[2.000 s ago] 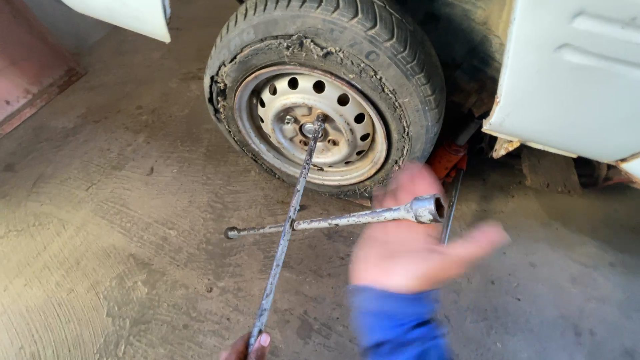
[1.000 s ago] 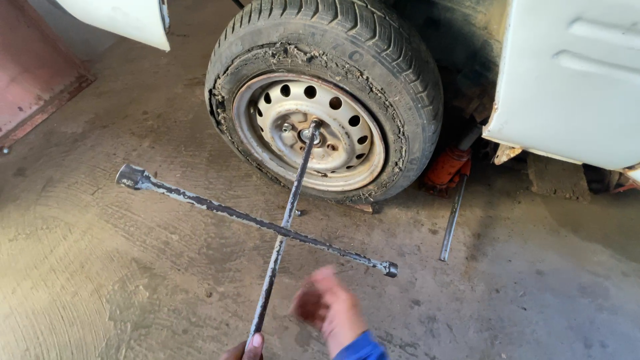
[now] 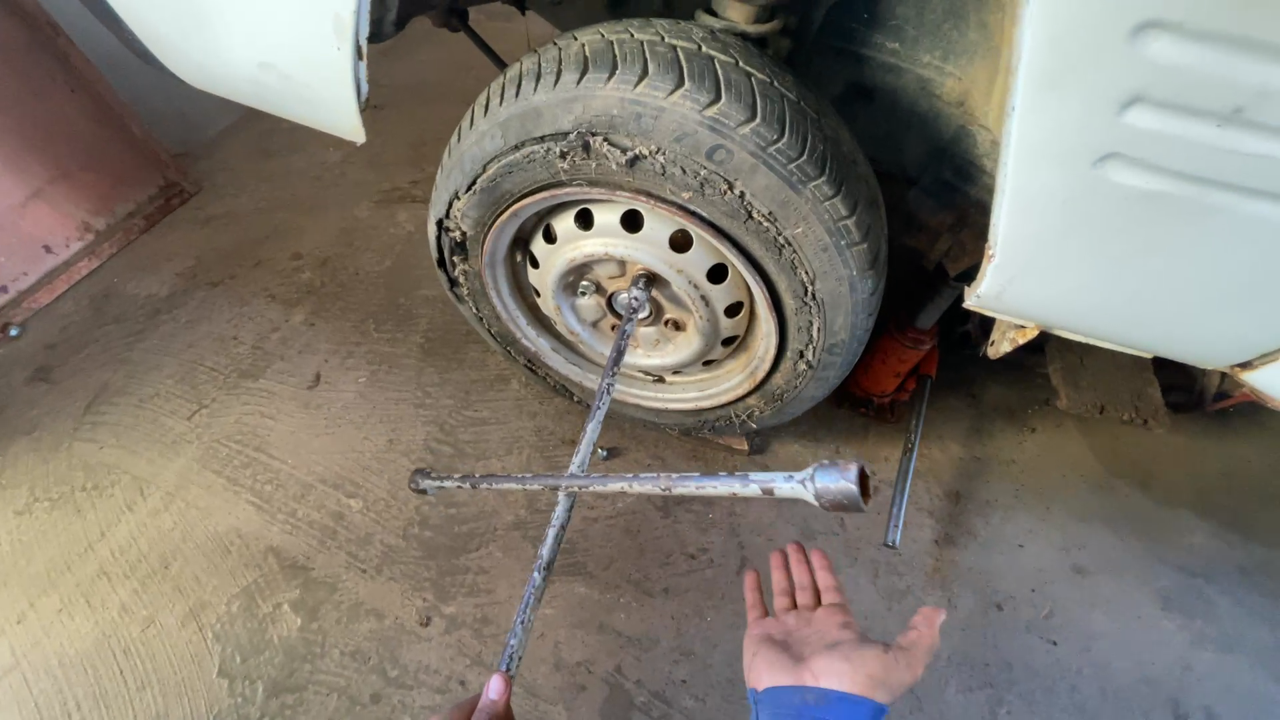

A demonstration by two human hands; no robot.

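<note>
A worn four-way lug wrench [image 3: 690,484] reaches from the bottom edge up to the wheel, its far socket on a lug nut near the hub of the steel rim [image 3: 510,290]. My left hand [image 3: 485,700], partly cut off by the bottom edge, grips the near end of its long bar. Just below the wrench's large right-hand socket is my right hand [image 3: 830,635], palm up, fingers spread, holding nothing and apart from the wrench. The tire [image 3: 840,230] around the rim has a torn, cracked sidewall.
Behind the tire at right stands a red jack [image 3: 893,365] with a metal handle [image 3: 908,460] slanting toward the floor. White body panels [image 3: 1150,200] flank the wheel. A small nut [image 3: 603,453] lies on the concrete floor, and a reddish metal object [image 3: 75,160] is at left.
The wrench's cross bar has turned: its large socket was at the left a second ago and is now at the right. My right hand has moved right, its palm now up.
</note>
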